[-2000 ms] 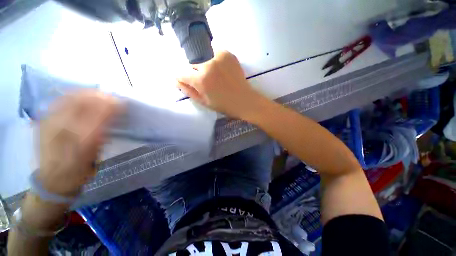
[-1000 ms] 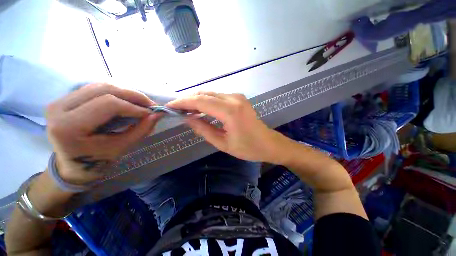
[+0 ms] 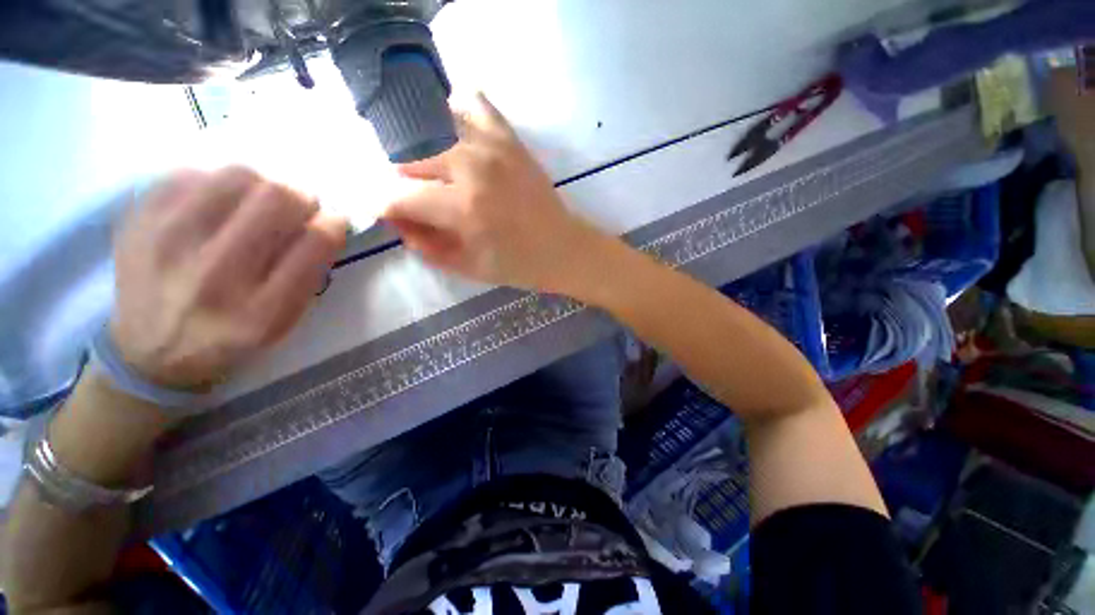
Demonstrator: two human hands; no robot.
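Observation:
A grey-blue cut fabric piece (image 3: 54, 306) lies in a blurred curve at the left and runs behind my left hand. My left hand (image 3: 222, 270) is blurred, its fingers closed on the fabric. My right hand (image 3: 486, 210) is just below the ribbed grey attachment (image 3: 411, 118), its thumb and finger pinched at a pale fabric edge close to my left fingertips. Glare washes out the fabric between the hands. The needle area (image 3: 300, 60) shows at the top, under the dark machine head.
Red-handled snips (image 3: 787, 123) lie on the white table at right, beside purple cloth (image 3: 949, 54). A printed ruler (image 3: 708, 234) runs along the grey front edge. Blue crates (image 3: 811, 312) with fabric pieces stand below, beyond my right forearm.
Both hands have moved up towards the machine from near the table's front edge. My right hand is again under the grey attachment. The fabric at left has shifted and now curves.

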